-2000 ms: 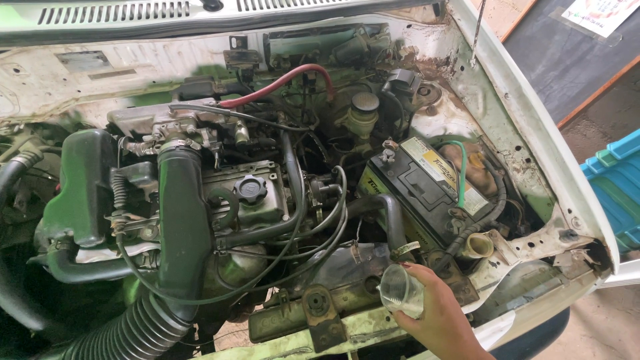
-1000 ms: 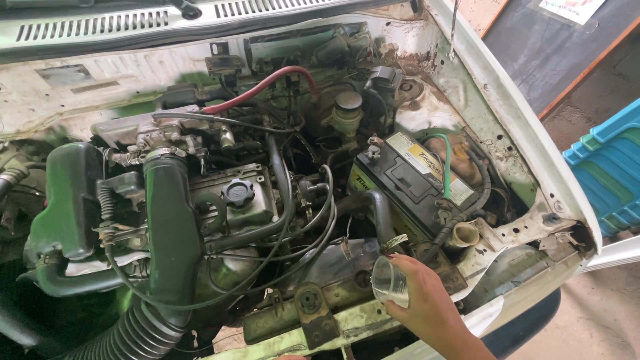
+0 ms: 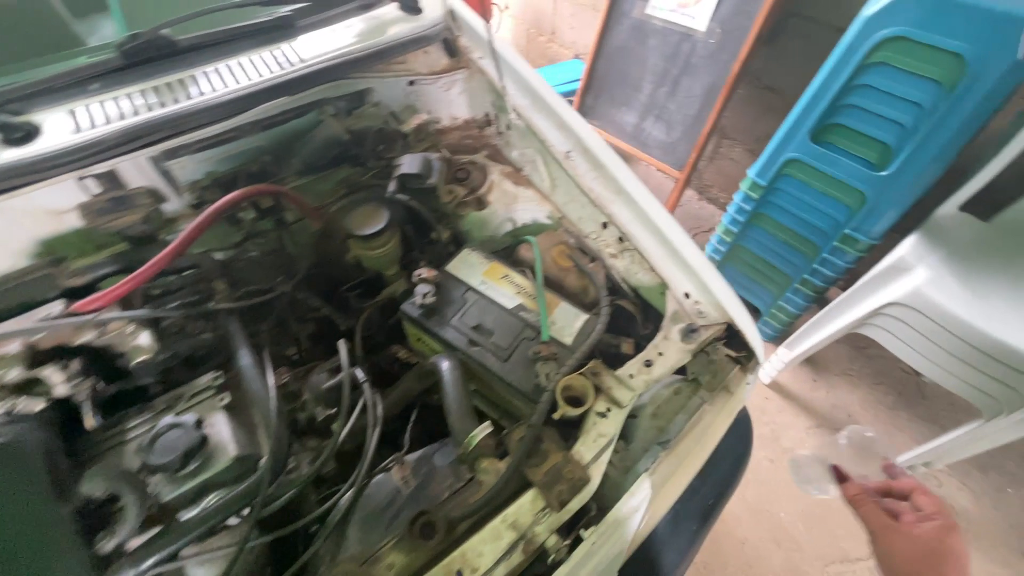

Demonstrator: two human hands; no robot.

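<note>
My right hand (image 3: 912,512) is at the lower right, outside the car's front corner, its fingers around a clear plastic cup (image 3: 840,460) that is blurred and seems tilted. The floor shows behind both. My left hand is not in view. To the left lies the open engine bay, with a car battery (image 3: 488,328), a green strap or tube (image 3: 542,292) over it, an open filler neck (image 3: 574,394) at its front corner, a capped fluid reservoir (image 3: 372,232), a red hose (image 3: 184,240) and the black oil filler cap (image 3: 174,442) on the engine.
The white fender (image 3: 640,192) edges the bay. Beyond it stand a framed blackboard (image 3: 664,80), stacked blue plastic chairs (image 3: 864,152) and stacked white plastic chairs (image 3: 928,288). A black bumper (image 3: 704,496) juts out at the front corner.
My right hand, with the cup, has moved from above the front of the engine bay to the right, out past the car's corner. The view has swung to the right.
</note>
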